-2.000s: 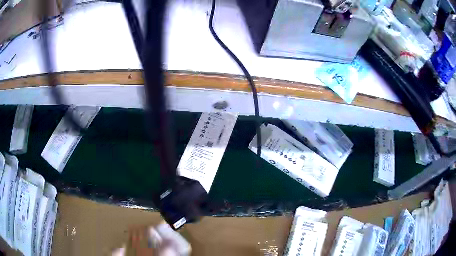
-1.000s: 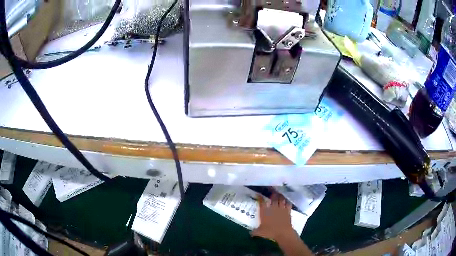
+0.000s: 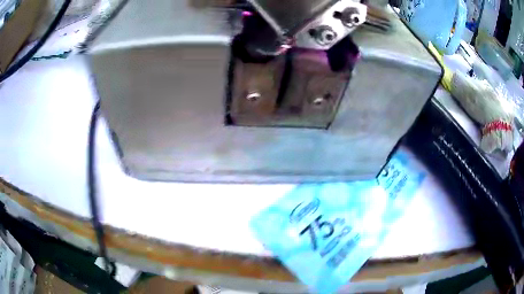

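Neither of my hands is in view. A light blue printed packet (image 3: pixel 326 232) with "75" on it lies nearest in front of me on the white shelf (image 3: pixel 189 215), and its lower corner hangs over the wood edge. A second light blue printed part (image 3: pixel 396 178) shows at its upper right. A large silver-grey metal machine housing (image 3: pixel 166 109) stands just behind the packet. White cartons (image 3: pixel 12 267) show partly at the lower left rim. The rest of the belt line is hidden or cut off.
A long black cylinder-like object (image 3: pixel 468 184) lies at the right. A whitish bundle with a red band (image 3: pixel 488 112) and a light blue container (image 3: pixel 436 23) stand behind it. A black cable (image 3: pixel 93 172) hangs at the left. The green belt (image 3: pixel 63 264) shows at the bottom left.
The view has moved closer to the metal housing and blue packet. The hand that was on the cartons on the belt is out of view, and most of the belt has left the picture.
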